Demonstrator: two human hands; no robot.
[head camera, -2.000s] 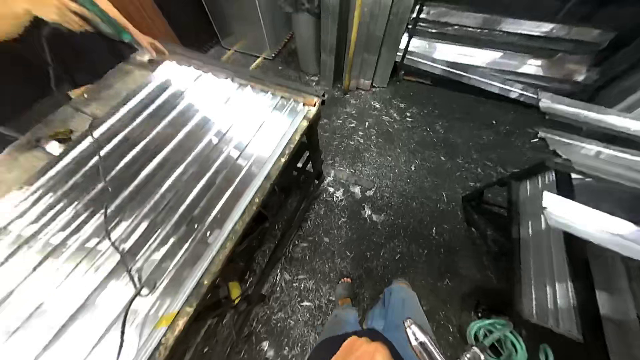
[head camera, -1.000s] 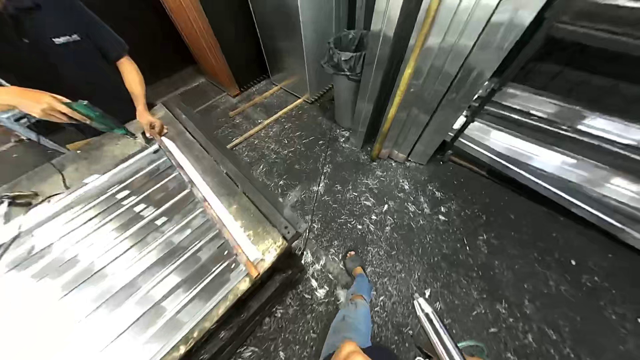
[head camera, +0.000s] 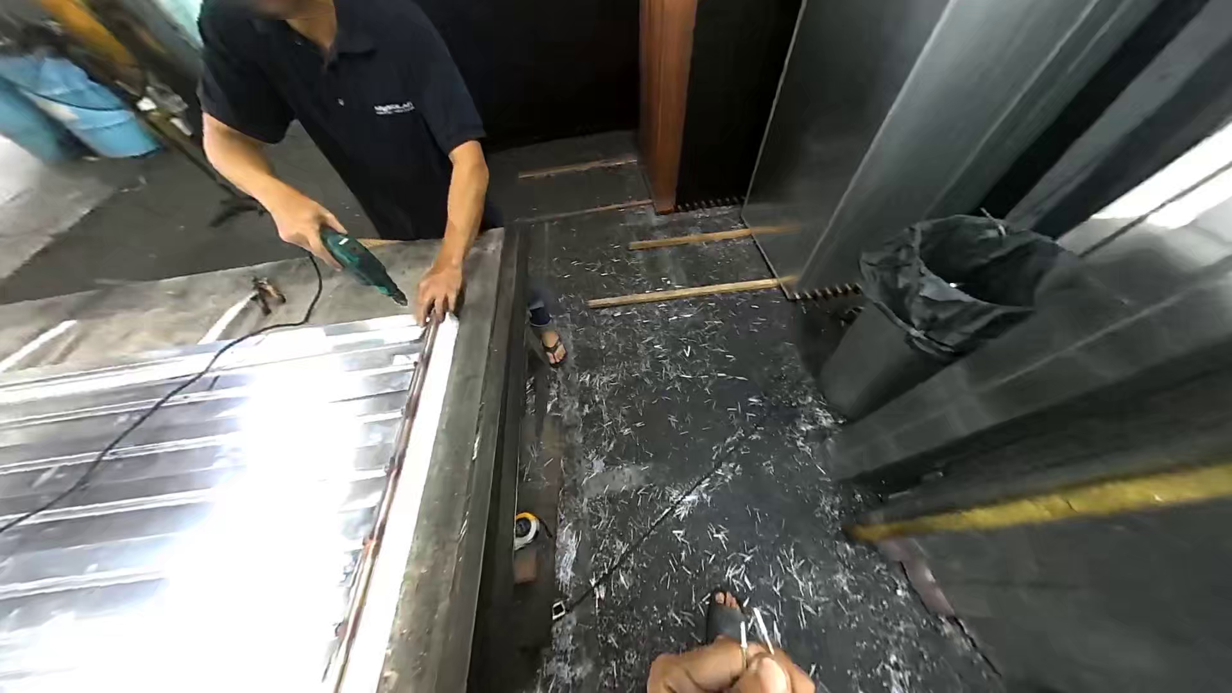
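Bare fingers of mine (head camera: 717, 666) show at the bottom edge, bent close around thin pale pieces (head camera: 758, 626) that stick up from them. Whether these fingers belong to my left hand, my right hand or both cannot be told, as the rest is cut off. Beneath them my sandaled foot (head camera: 726, 606) stands on the dark floor. To the left lies a ribbed shiny metal sheet (head camera: 115, 472) on a worktable (head camera: 438, 491). A co-worker (head camera: 356, 115) holds a green and black power drill (head camera: 361, 262) over its far corner and presses the other hand on a long metal strip (head camera: 409, 500).
Metal shavings litter the floor (head camera: 664, 414), crossed by a thin cord (head camera: 674, 510). A tape measure (head camera: 525, 529) is beside the table. A lined bin (head camera: 876, 356), tall metal panels (head camera: 866, 125) and a yellow bar (head camera: 1059, 505) stand right. Wooden strips (head camera: 683, 292) lie ahead.
The view has swung left toward the co-worker. The shiny metal piece near my hand in the earlier frames is out of view, and thin pale pieces now show at my fingers.
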